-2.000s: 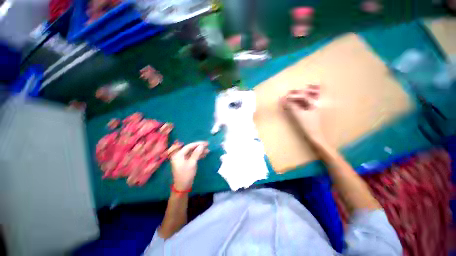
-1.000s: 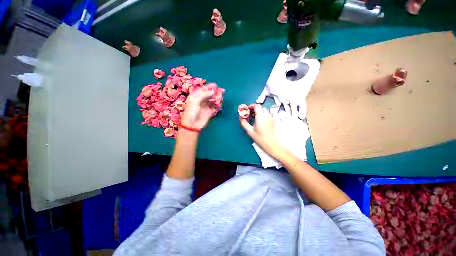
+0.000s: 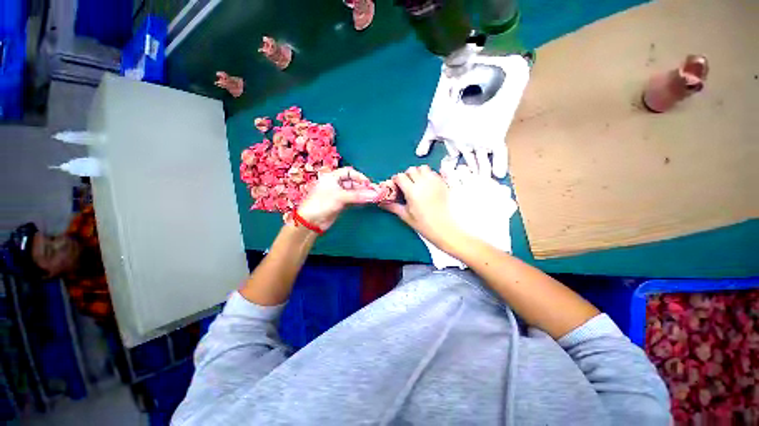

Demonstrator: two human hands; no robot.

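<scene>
My left hand (image 3: pixel 335 197) and my right hand (image 3: pixel 419 196) meet over the bench, both gripping a small pink-red petal part (image 3: pixel 387 192) between the fingertips. The fingers hide much of it, so I cannot tell whether it is one piece or two. A loose pile of pink-red petal parts (image 3: pixel 287 158) lies just beyond my left hand. White work gloves (image 3: pixel 478 200) lie flat beside my right hand, below the white padding (image 3: pixel 491 112) with its dark round hole.
The green press (image 3: pixel 441 29) stands over the padding. A flesh-pink figurine part (image 3: pixel 668 90) rests on the cardboard sheet (image 3: pixel 582 179) at right. A blue bin (image 3: pixel 639 312) holds petal parts. A pale box (image 3: pixel 171 208) stands left. Several figurine parts (image 3: pixel 275 52) line the belt. A person (image 3: pixel 57 252) is at far left.
My left hand has come off the pile and moved right to meet my right hand at the small part. The view has shifted, with the press now higher and further left.
</scene>
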